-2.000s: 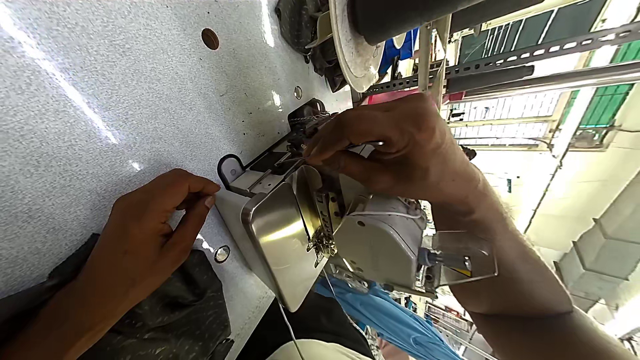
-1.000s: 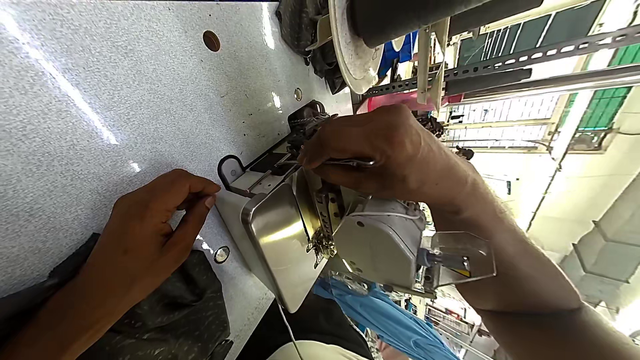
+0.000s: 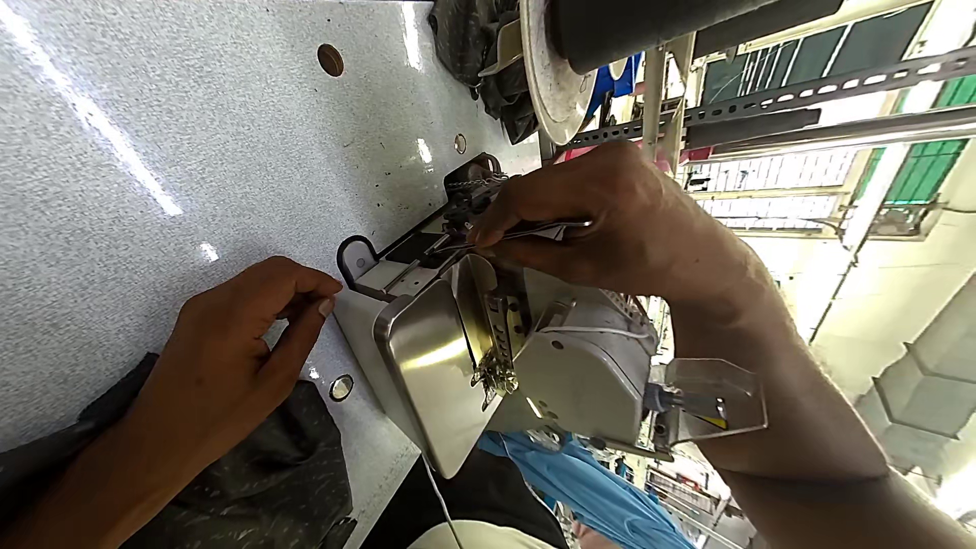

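In my right hand (image 3: 602, 221) is a pair of metal tweezers (image 3: 545, 227), pinched between thumb and fingers, tips down by the looper area of an industrial sewing machine (image 3: 587, 374). The fingers partly hide the machine's inner parts. A brushed metal cover plate (image 3: 435, 374) is at the machine's near side, beside the needle and presser foot parts (image 3: 496, 370). My left hand (image 3: 252, 343) rests by the machine's left corner, thumb and forefinger tips close together; whether a thread lies between them cannot be told.
The speckled grey tabletop (image 3: 191, 152) has round holes in it. Dark cloth (image 3: 282, 465) lies under my left forearm, and more dark fabric (image 3: 480, 61) is at the top. A large white disc (image 3: 557, 69) and a clear plastic guard (image 3: 717, 400) stand near my right arm. Blue cloth (image 3: 587, 480) hangs below.
My right hand shifted slightly between the earlier frames, and the tweezers in it show more plainly now than two seconds ago. My left hand has stayed at the machine's corner.
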